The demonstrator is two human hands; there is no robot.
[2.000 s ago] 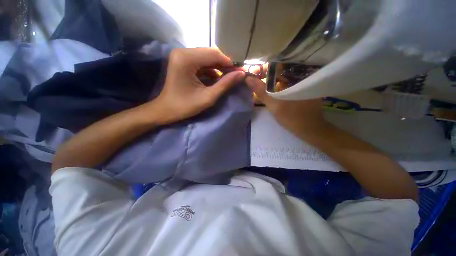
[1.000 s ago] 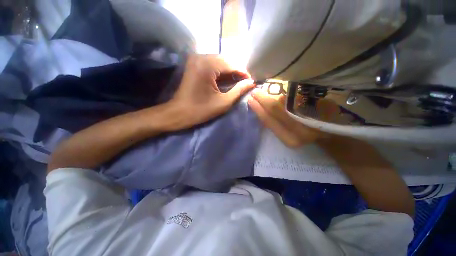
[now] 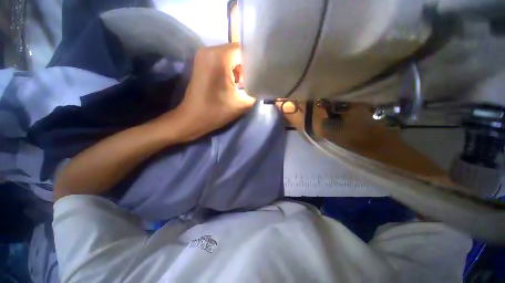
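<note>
The grey garment piece (image 3: 243,160) hangs from the needle area over the table edge towards my lap. Dark navy cloth (image 3: 94,113) lies bunched to its left. My left hand (image 3: 213,91) is on the cloth's upper edge just left of the needle area, its fingertips partly hidden by the sewing machine head (image 3: 299,50). My right hand (image 3: 296,113) is right of the needle area, mostly hidden behind the machine; whether it grips the cloth does not show. The presser foot area is mostly covered by the head.
The white table edge with a printed ruler scale (image 3: 332,184) runs below the machine. Blue plastic (image 3: 354,213) shows under the table. More pale and dark cloth (image 3: 44,94) is piled at the left. A bright white glare is at the top.
The view has shifted, so the machine head now covers more of the needle area and my right hand and forearm. My left hand stays at the cloth's upper edge.
</note>
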